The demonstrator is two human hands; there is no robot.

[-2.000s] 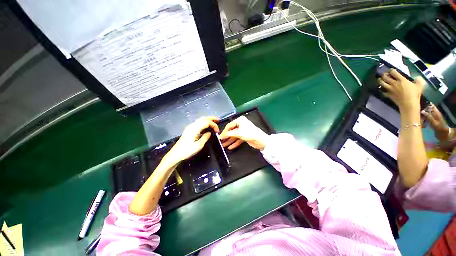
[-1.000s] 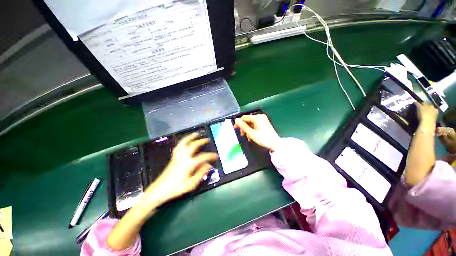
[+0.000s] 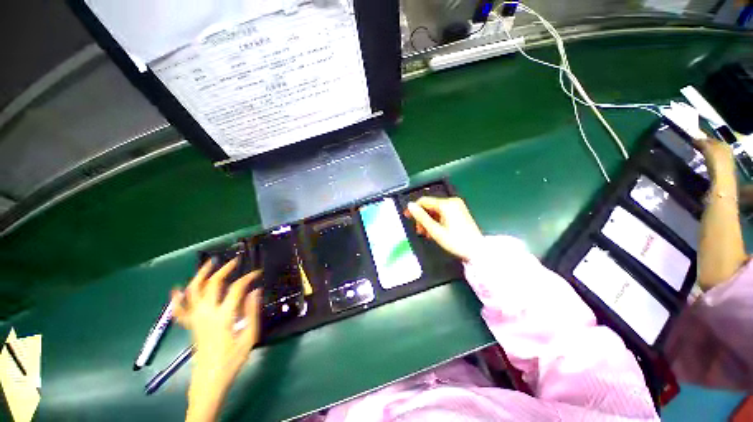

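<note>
A long black phone tray [image 3: 404, 289] lies on the green mat. A phone with a lit blue, white and green screen [image 3: 390, 243] lies in its fourth pocket. Two dark-screened phones lie to its left, one [image 3: 342, 262] in the middle and one [image 3: 281, 272] with a yellow strip at its edge. My left hand [image 3: 216, 301] is spread over the leftmost pocket, slightly blurred, and hides most of what is there. My right hand [image 3: 444, 224] is loosely curled over the right end pocket, beside the lit phone; I cannot tell whether its fingers hold anything.
A marker pen [image 3: 154, 334] and a thinner pen [image 3: 170, 368] lie left of the tray. A translucent plastic sheet [image 3: 330, 179] and an instruction board [image 3: 385, 62] stand behind. White cables [image 3: 570, 91] are back right. Another person's arm [image 3: 721, 218] reaches over a second phone tray [image 3: 611, 323].
The phone held upright between my hands now lies in the tray with its screen lit. My left hand has moved left across the tray to the end pocket. My right hand stays at the right end.
</note>
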